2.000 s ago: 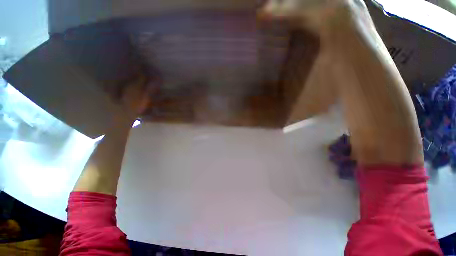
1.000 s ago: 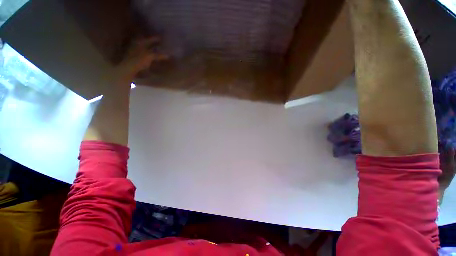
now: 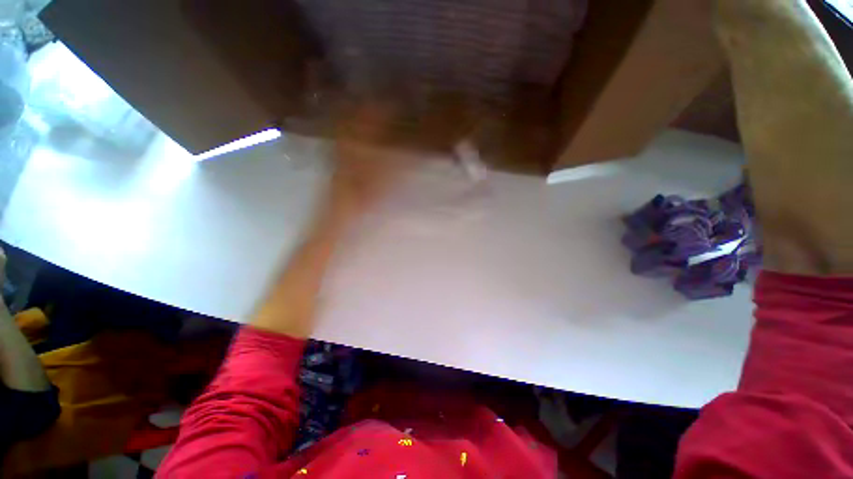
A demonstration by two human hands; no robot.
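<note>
A large brown carton (image 3: pixel 617 103) lies with its opening toward me at the far side of the white table (image 3: pixel 449 271). Rows of pale, ribbed-looking contents (image 3: pixel 449 47) show inside it. My left hand (image 3: pixel 369 140) is blurred at the carton's lower front edge; its fingers cannot be made out. A small whitish piece (image 3: pixel 469 161) shows just right of it, blurred. My right forearm reaches up along the carton's right side, and the right hand is cut off by the top edge.
A group of purple looped bundles (image 3: pixel 692 239) lies on the table at the right, beside my right forearm. Clear plastic (image 3: pixel 93 103) lies at the far left. Another person's arm (image 3: pixel 21 351) is at the left edge. Shiny dark pieces (image 3: pixel 323 388) show below the table edge.
My left hand has moved from inside the carton's left side toward its front middle. The view has shifted, showing more of the purple bundles. My right hand has gone out of the picture.
</note>
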